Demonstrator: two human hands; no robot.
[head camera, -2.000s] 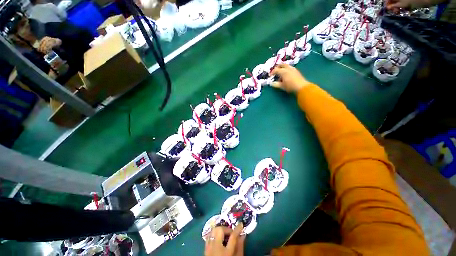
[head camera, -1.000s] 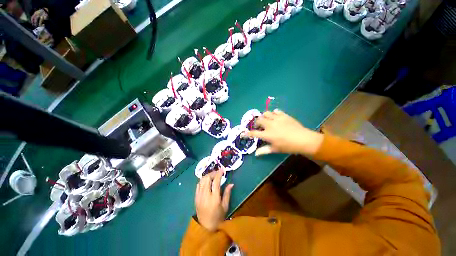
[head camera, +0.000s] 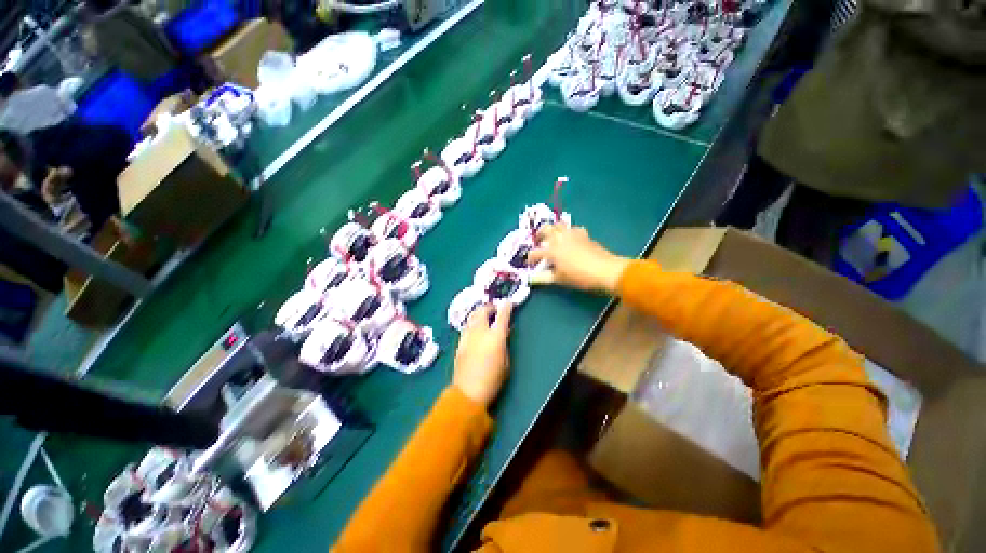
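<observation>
A short diagonal row of white rounded housings (head camera: 503, 285) with dark insides and red leads stands on the green bench. My left hand (head camera: 483, 351) has its fingertips on the housing at the near end of the row. My right hand (head camera: 571, 259) is bent over the housings at the far end, its fingers against their sides and partly hiding them. A cluster of similar housings (head camera: 360, 305) stands left of the row and runs on into a long single line (head camera: 465, 157) towards the back.
A silver-grey screw feeder (head camera: 287, 445) and more housings (head camera: 173, 508) are at lower left, with a black cylinder above. Many stacked housings (head camera: 649, 54) stand at the far end. An open carton (head camera: 692, 432) is beside the bench at right. A person (head camera: 881, 97) stands upper right.
The short row has moved along the bench towards the far end, away from the feeder, with both hands at it. My right hand came back from the long line earlier. The view has shifted.
</observation>
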